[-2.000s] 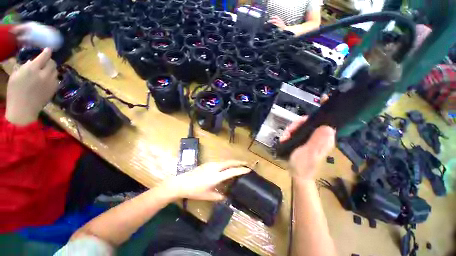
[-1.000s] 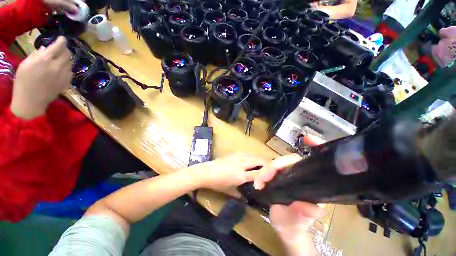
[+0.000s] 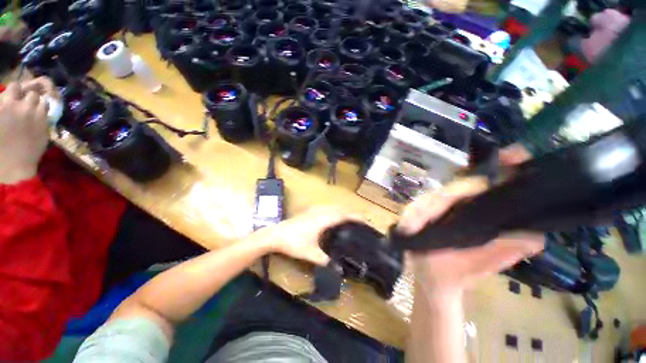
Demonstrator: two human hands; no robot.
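Observation:
A black camera-like unit [image 3: 365,257] lies on its side near the bench's front edge, with a flat black strap piece [image 3: 326,283] hanging at its left. My left hand [image 3: 304,232] holds the unit from its left side. My right hand [image 3: 464,237] is wrapped around the thick black electric screwdriver [image 3: 538,195], blurred and slanting up to the right. The screwdriver's lower end is close to the unit's right side; I cannot tell if they touch. Any screw at its tip is too small to see.
A silver-white screw feeder [image 3: 425,145] stands behind my hands. Upright lens units [image 3: 297,131] crowd the back. A slim dark box [image 3: 269,202] lies left. Black housings [image 3: 559,269] and small black squares lie right. A person's hand [image 3: 25,124] is at far left.
The screwdriver has swung down from its raised slant and now lies lower, its end beside the unit. The unit has turned in my left hand and shows a different face. The view has shifted.

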